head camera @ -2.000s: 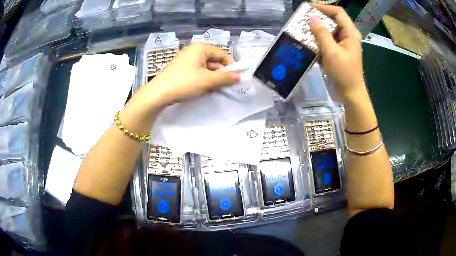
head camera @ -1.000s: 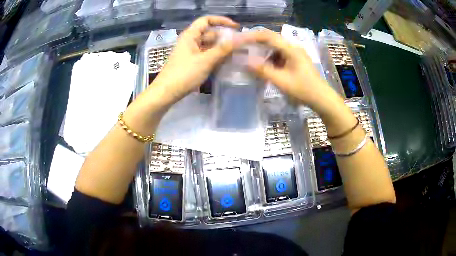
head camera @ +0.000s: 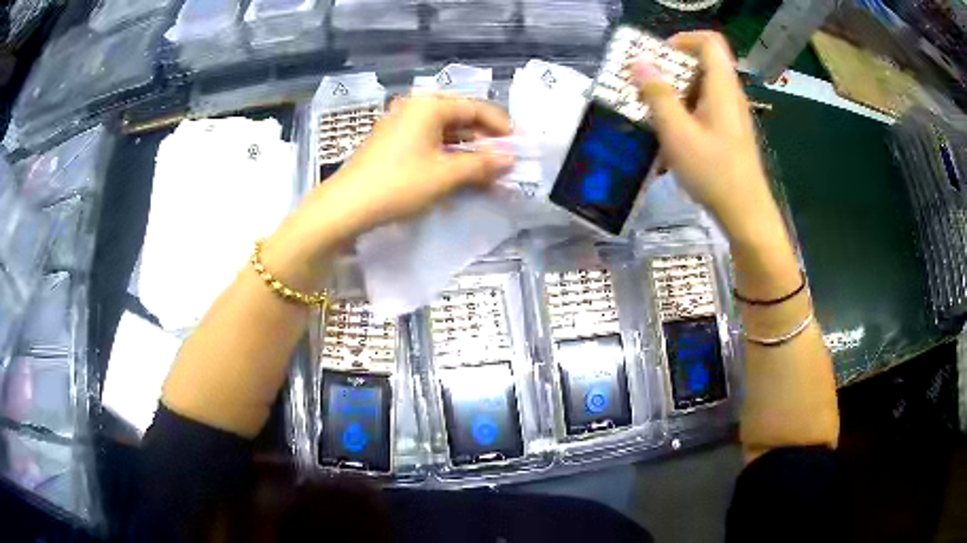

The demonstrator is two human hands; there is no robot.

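Observation:
My right hand (head camera: 695,127) holds a keypad phone (head camera: 610,159) by its keypad end, tilted, with the blue-marked black screen pointing down-left. My left hand (head camera: 435,154) pinches a limp milky plastic sleeve (head camera: 424,249) that hangs over the middle of the tray. The clear blister tray (head camera: 530,467) lies in front of me. Its near row holds several unbagged phones (head camera: 358,408), gold keypads up. In the far row, white sleeve ends with triangle marks (head camera: 445,76) stick out; part of that row is hidden behind my hands.
A stack of white bags (head camera: 207,212) lies left of the tray, with a smaller white pile (head camera: 143,366) nearer me. Trays of bagged phones (head camera: 42,286) stand at the far left, and more trays (head camera: 371,58) at the back. Stacked trays (head camera: 938,202) edge the green mat (head camera: 848,244) at right.
A second ago both hands were together at a bagged phone over the tray. Now they are apart, the right with an unbagged phone, the left with a limp sleeve. The tray has shifted left.

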